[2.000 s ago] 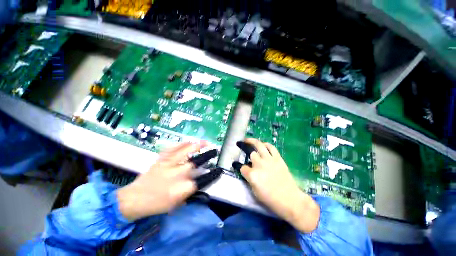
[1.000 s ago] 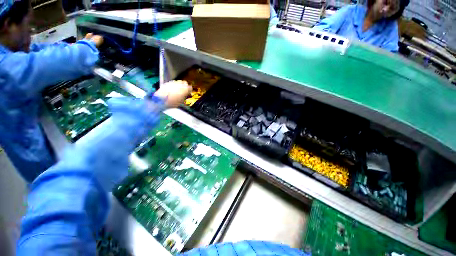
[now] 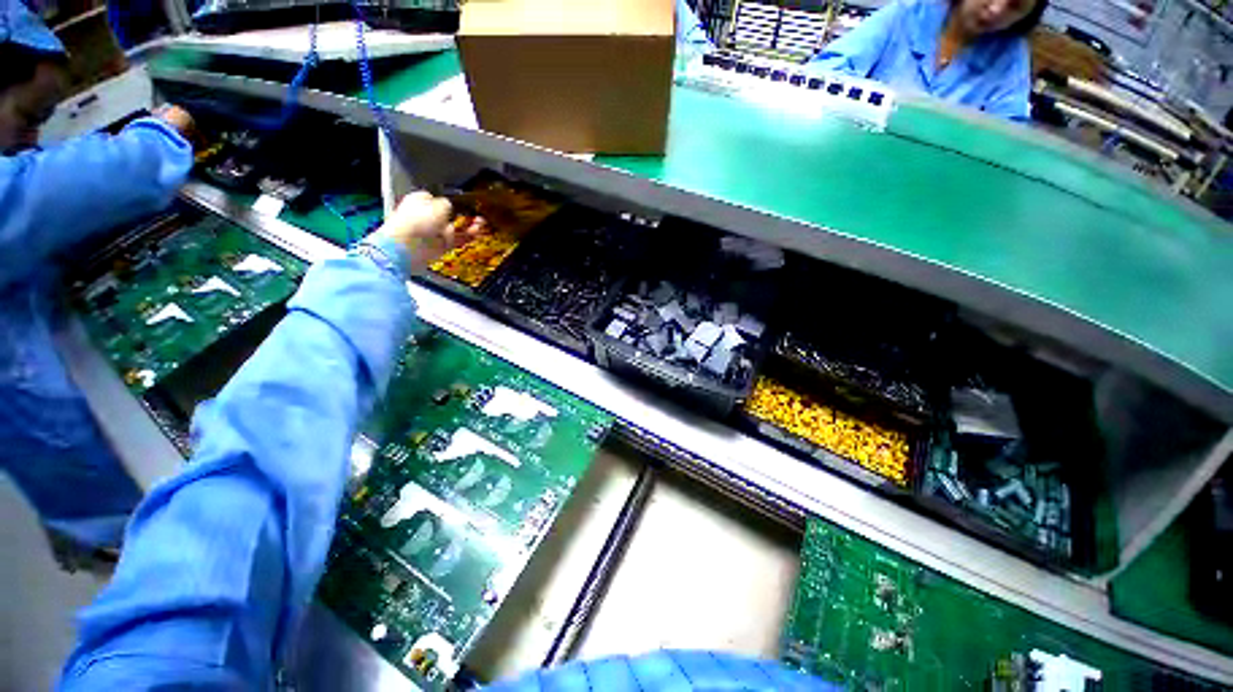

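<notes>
My left hand (image 3: 426, 227) is at the left end of the parts bins. Its fingertips are at the bin of yellow-orange disc components (image 3: 476, 257); whether they grip a part is too small to tell. My left sleeve crosses over a green circuit board (image 3: 467, 489) with white patches and hides part of it. My right hand is out of the picture; only a blue sleeve (image 3: 663, 672) shows at the bottom edge.
Bins hold dark parts (image 3: 552, 281), pale grey parts (image 3: 683, 334), more yellow parts (image 3: 828, 430) and grey-green parts (image 3: 1014, 493). A green shelf (image 3: 865, 203) with a cardboard box (image 3: 568, 88) overhangs them. Another board (image 3: 879, 595) lies right. Two people are nearby.
Since two seconds ago my left hand has moved from the board up to the yellow bin, and my right hand has left the picture. Since one second ago the view has shifted slightly.
</notes>
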